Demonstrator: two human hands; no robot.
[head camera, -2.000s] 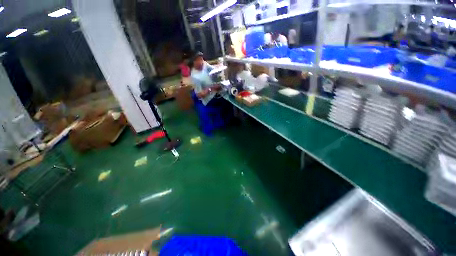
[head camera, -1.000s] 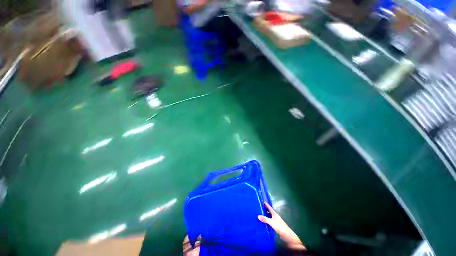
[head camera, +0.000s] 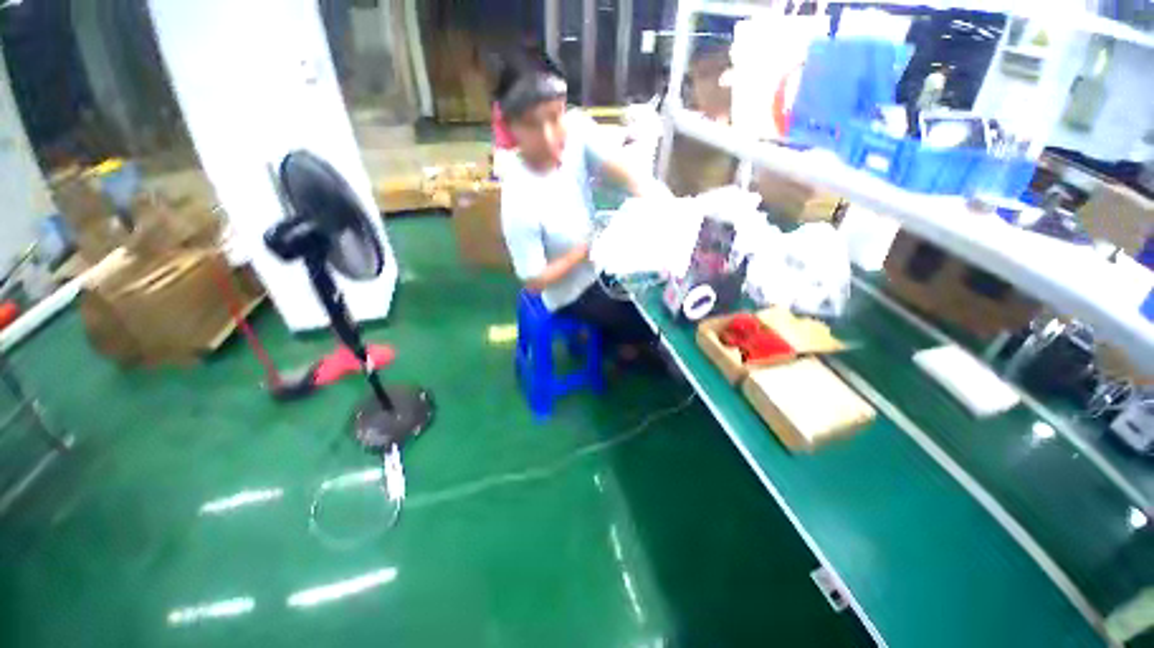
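Neither of my hands is in the picture. Nearest in front of me is the long green bench, running from the lower right towards the back. On it lies an open brown carton with red contents, with a closed pale brown box at its near side. A white tape roll stands beyond the carton, beside a dark object. A thin white panel lies flat right of the carton.
A person sits on a blue stool at the bench's far end. A black standing fan and its cable are on the green floor at left. Brown cartons lie behind. A white shelf with blue crates runs above the bench.
The view has moved forward and lifted towards the seated person and carton. The blue stool held in both my hands one second ago is out of view, as are my hands.
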